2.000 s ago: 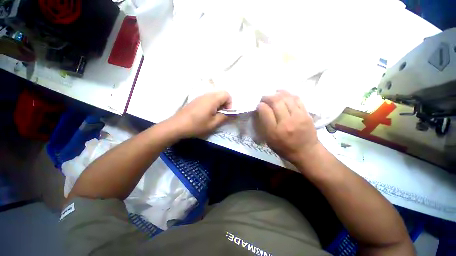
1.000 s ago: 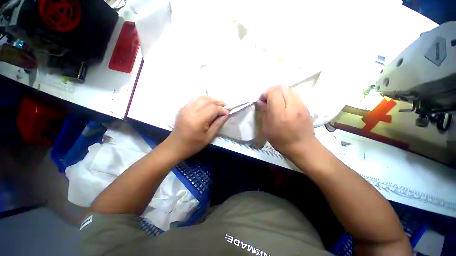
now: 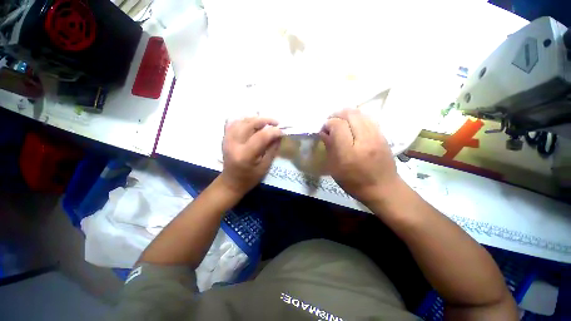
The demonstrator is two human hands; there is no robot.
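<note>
A white garment piece (image 3: 313,75) lies bunched on the white table, overexposed so its outline is hard to tell. My left hand (image 3: 250,150) pinches its narrow edge between thumb and fingers. My right hand (image 3: 358,150) pinches the same edge a short way to the right. The edge is stretched between my hands, and a blurred flap of cloth hangs below it over the table's front. The sewing machine head (image 3: 516,78) is to the right, apart from both hands.
Orange-red tape (image 3: 462,139) lies on the machine bed. A black unit with a round red part (image 3: 70,24) and a red flat piece (image 3: 150,68) are at left. A blue basket (image 3: 245,227) with white cloth (image 3: 134,219) is below the table. A printed scale (image 3: 513,238) runs along the front edge.
My left hand has turned and shifted, still pinching the edge; my right hand has stayed nearly in place. A flap of cloth now hangs below the edge. The view has shifted slightly.
</note>
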